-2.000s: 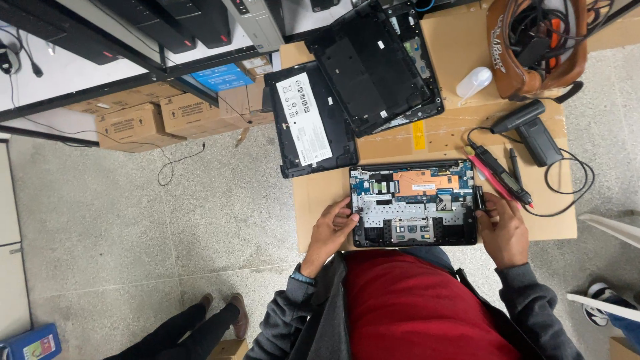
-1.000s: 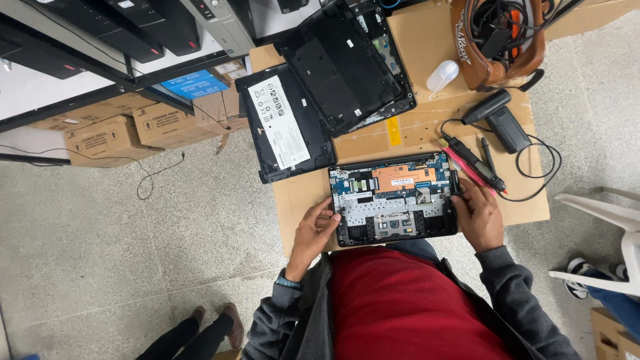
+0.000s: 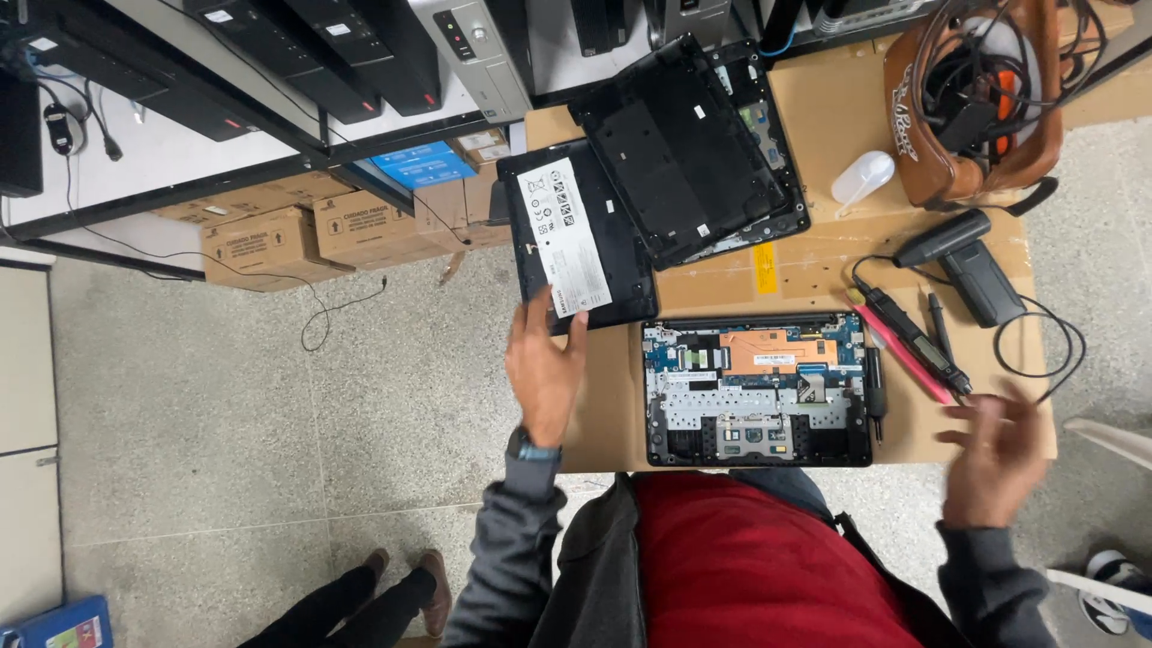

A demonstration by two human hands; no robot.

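An opened laptop base lies in front of me, its circuit board and touchpad underside exposed. My left hand is at the lower edge of a black laptop cover bearing a white label; fingertips overlap the label, and whether they grip it I cannot tell. My right hand, slightly blurred, hangs with fingers apart near the lower end of a black electric screwdriver. Beside that lie a pink tool and a thin black pen-like tool. Another black screwdriver lies along the base's right edge.
A second black cover rests on another open laptop part at the back. Near them are a translucent bottle, a brown bag of cables and a black pistol-shaped device. Shelves hold computers at left; another person's legs show below.
Both hands have left the sides of the opened laptop base. The left hand has moved up and left to the labelled cover, the right hand outward to the right.
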